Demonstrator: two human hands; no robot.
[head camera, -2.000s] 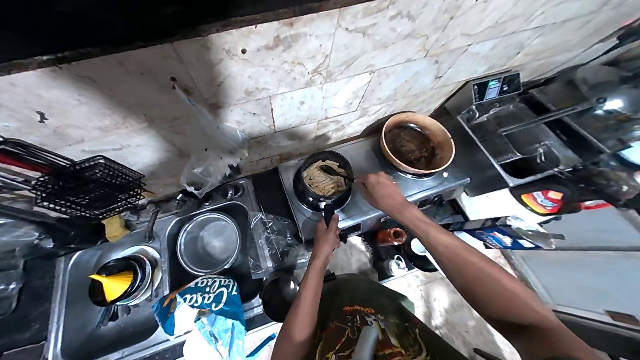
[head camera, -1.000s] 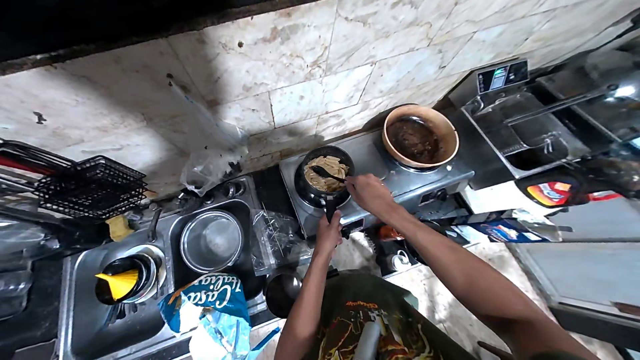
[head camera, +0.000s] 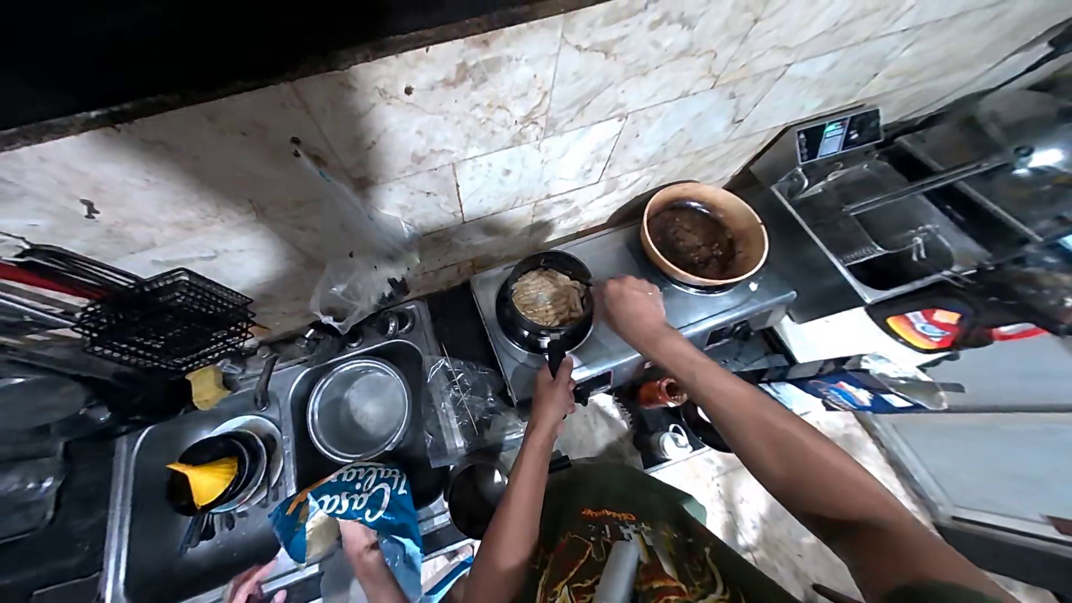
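A black pan (head camera: 505, 311) sits on the left burner of the stove, with pale, sauced pasta or strips of food (head camera: 548, 297) inside. My left hand (head camera: 553, 392) is closed around its handle. My right hand (head camera: 632, 308) is at the pan's right rim, fingers curled; a dark utensil seems to be in it, mostly hidden by the hand and the dark rim. Right of that hand, a tan-walled pot (head camera: 751, 226) with dark brown contents stands on the other burner.
Another person's hands (head camera: 360, 540) are at a blue printed bag (head camera: 394, 502), lower left. A metal pot (head camera: 360, 410) and stacked dishes (head camera: 272, 440) are in the sinks. A fryer (head camera: 879, 226) stands at right; a plastic bag (head camera: 360, 260) hangs on the wall.
Another person's hands have appeared by the blue bag. My right hand has moved from over the pan's handle side to its right rim, while my left hand stays on the handle.
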